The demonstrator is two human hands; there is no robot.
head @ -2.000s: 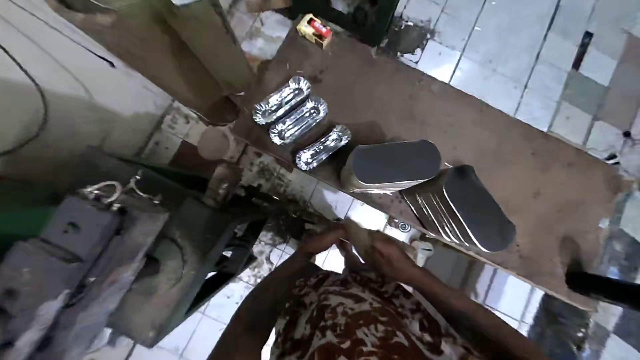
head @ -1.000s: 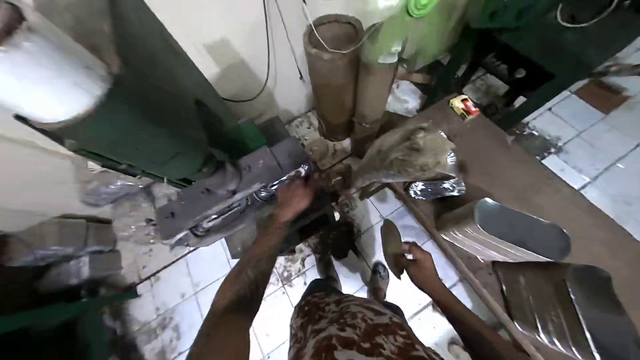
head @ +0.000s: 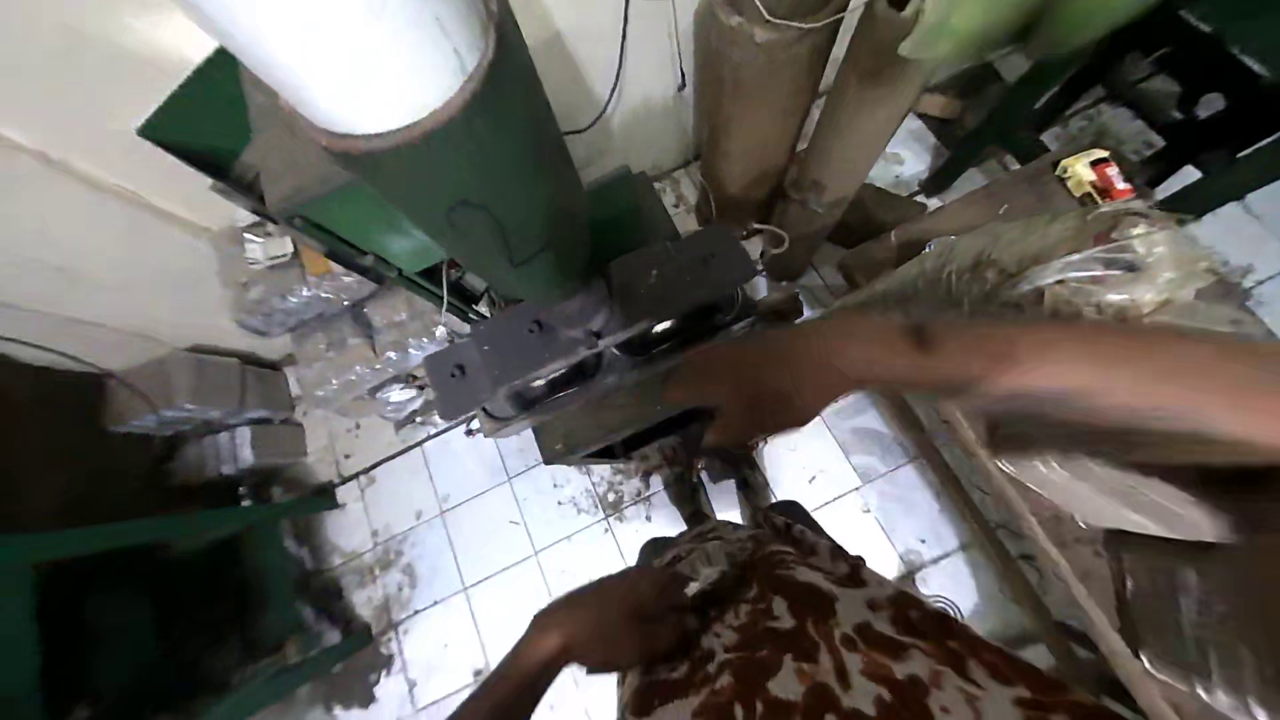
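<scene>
My right arm reaches in from the right edge, and my right hand (head: 745, 395), blurred by motion, is at the front of a machine with dark metal blocks (head: 515, 355). Its fingers are hidden, so any held thing cannot be made out. Shiny metal shows in the gap between the blocks. My left hand (head: 630, 618) is low at the centre, against the brown-and-cream patterned garment (head: 800, 640); its fingertips are hidden. A green cylinder (head: 470, 190) rises behind the blocks. A stack of long dark plates (head: 1200, 610) lies at the lower right, partly behind my forearm.
Brown pipes (head: 760, 110) stand by the wall. The brown work table (head: 1060, 540) is at right, with clear plastic (head: 1130, 265) and a small yellow-and-red packet (head: 1095, 178) towards its far end. A green metal frame (head: 180, 530) stands at left; the floor is tiled (head: 480, 560).
My left hand has left the machine and come back to the garment. My right hand has moved from beside the table to the machine; the flat oval piece it held is not visible now.
</scene>
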